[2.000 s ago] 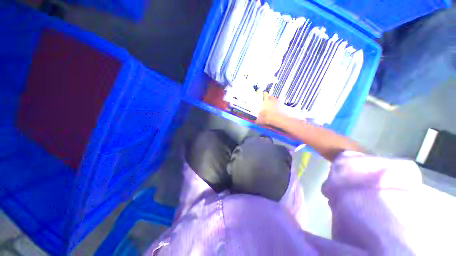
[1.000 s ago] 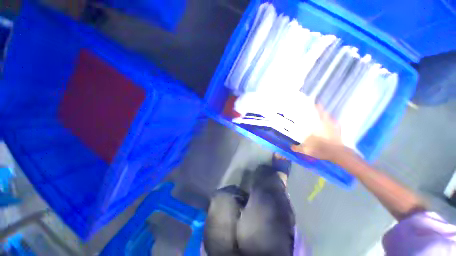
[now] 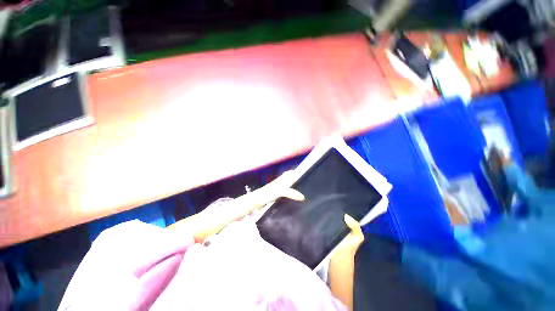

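A black glossy tablet (image 3: 319,206) with white foam sleeve edges (image 3: 374,176) around and beneath it is held tilted in front of my lap, just off the bench edge. More than one white layer shows at its right corner. My left hand (image 3: 283,188) grips its upper left side, thumb on the black face. My right hand (image 3: 350,240) grips its lower right side, thumb also on the face. The fingers beneath are hidden.
The pink-red bench (image 3: 201,115) lies in front, with black tablets on white sleeves (image 3: 48,108) at its left end. Blurred items lie at its right end. Blue bins (image 3: 395,182) stand at the right, beside a person's blue sleeve (image 3: 505,243). A green strip (image 3: 243,39) runs behind the bench.
The view has swung from the floor bin of white-edged units up to the bench. My right hand has left the bin. Both hands now hold a tablet; my left hand was not visible before.
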